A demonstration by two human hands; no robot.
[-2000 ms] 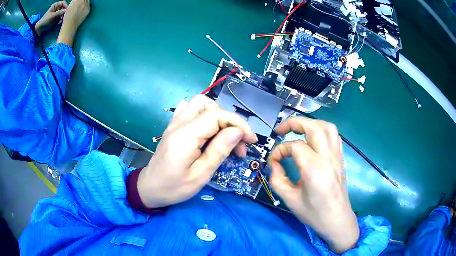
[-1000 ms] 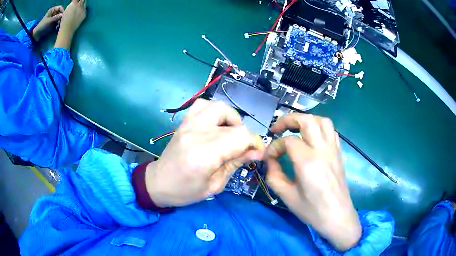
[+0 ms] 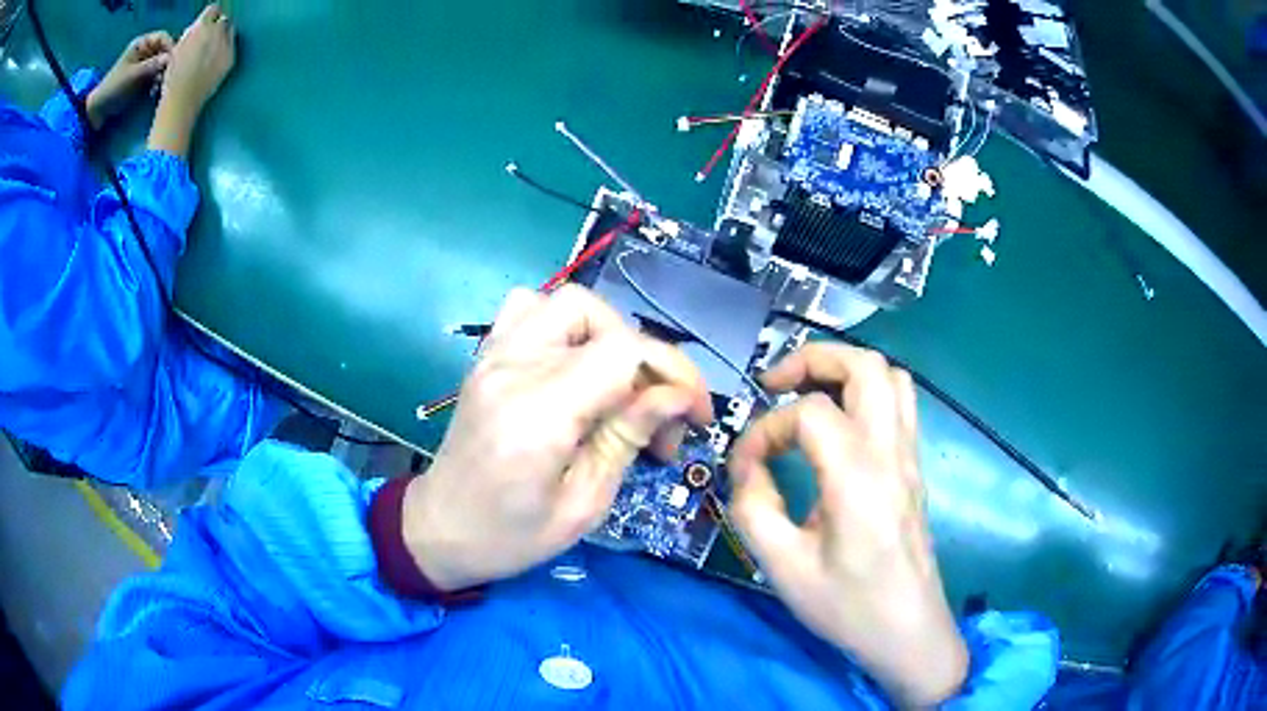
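Note:
An open device unit with a flat grey metal plate lies in front of me, partly under my hands. Its blue circuit board shows below my left fingertips, with a round coil. A thin black cable curves over the plate to my right fingertips. My left hand is over the unit's left side, fingertips bunched above the board; whether they hold anything is hidden. My right hand is at the unit's right edge, thumb and fingers curled in, pinching the cable where it meets the fingertips.
A second open unit with blue board and black heat sink stands beyond. White scraps lie by it. A black cable lies on the green mat at right. Red and black wires stick out left. Another person's hands are at upper left.
My left fingertips met my right ones a second ago; now they are apart, moved a little left, and more of the board and coil shows. My right hand has barely moved.

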